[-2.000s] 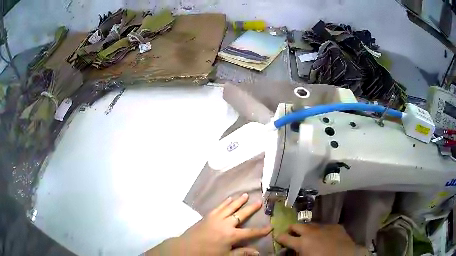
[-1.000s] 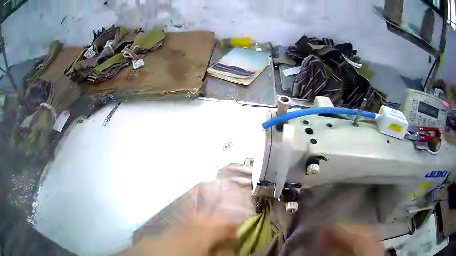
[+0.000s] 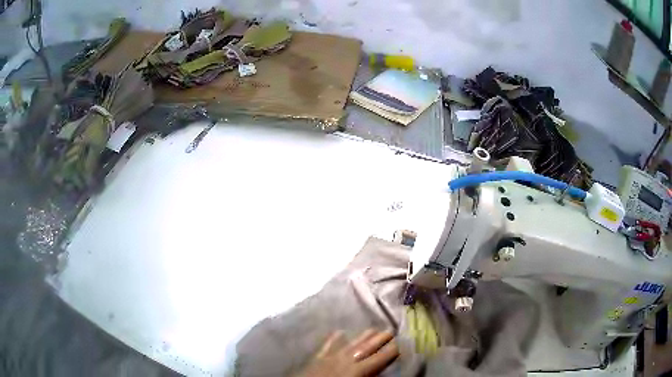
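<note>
Taupe-grey cloth (image 3: 309, 328) lies in folds on the white table and runs under the sewing machine head (image 3: 545, 228). An olive piece (image 3: 421, 328) shows among the folds just below the presser foot area (image 3: 411, 293). My left hand (image 3: 357, 357) lies on the taupe cloth at the bottom edge, left of the olive piece, fingers spread a little; the wrist is cut off by the picture edge. My right hand is not in view. The needle itself cannot be made out.
Tied olive and brown bundles (image 3: 214, 55) lie on a cardboard sheet (image 3: 309, 81) at the back left. A booklet (image 3: 396, 94) and a dark striped bundle (image 3: 523, 121) lie behind the machine. A control panel (image 3: 648, 197) stands far right.
The view has shifted. The taupe cloth has turned and bunched, and the olive piece shows more folded. The right hand has left the picture. The cloth behind the machine head is gone.
</note>
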